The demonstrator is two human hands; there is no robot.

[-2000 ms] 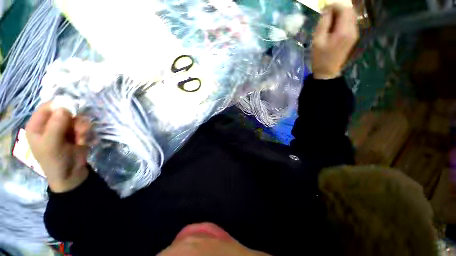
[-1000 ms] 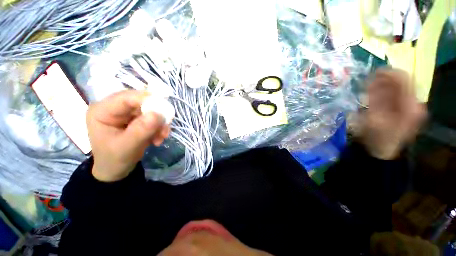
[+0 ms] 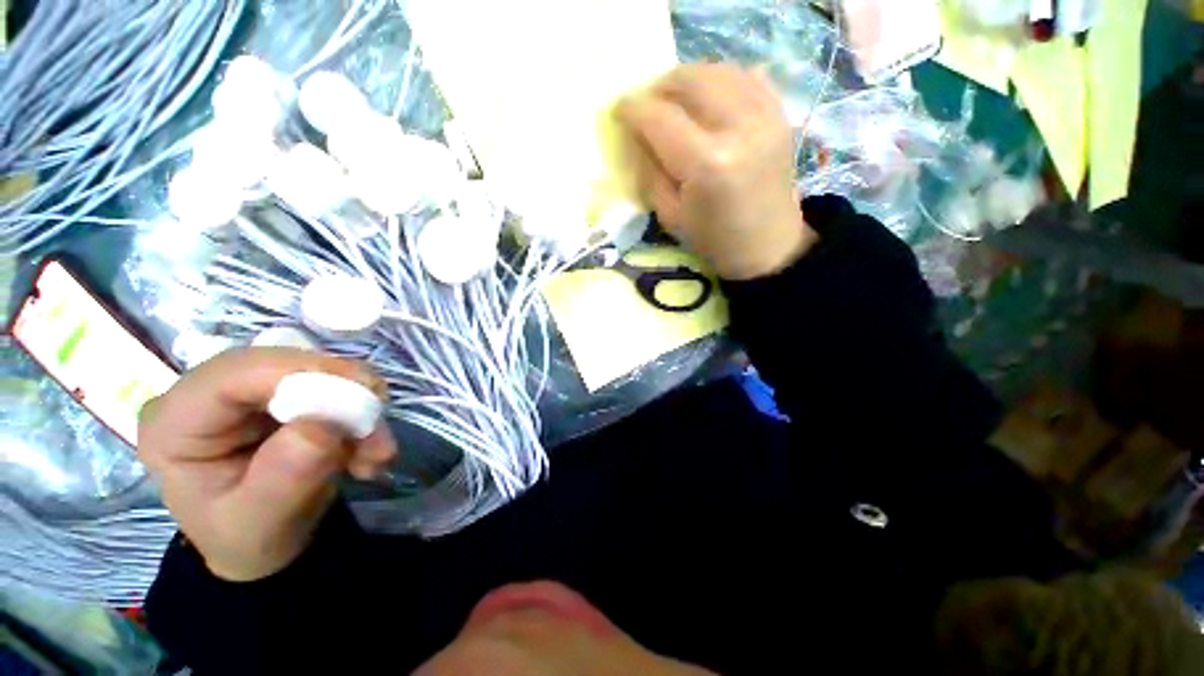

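My left hand is bare and pinches a white round pad between thumb and fingers, at the lower left. My right hand is bare, with its fingers closed on a pale yellow strip over the white paper. A bundle of white cables lies between my hands, with several round white pads at its ends. Black-handled scissors lie on a pale yellow sheet; my right hand hides part of them.
A lit phone with a red edge lies at the left. Grey-white cables lie at the upper left. Clear plastic film covers the bench at the right, near hanging yellow strips.
My right hand has moved left from the right side to the paper, and now has a yellow strip at its fingers. My left hand still holds a pad, slightly lower and further left.
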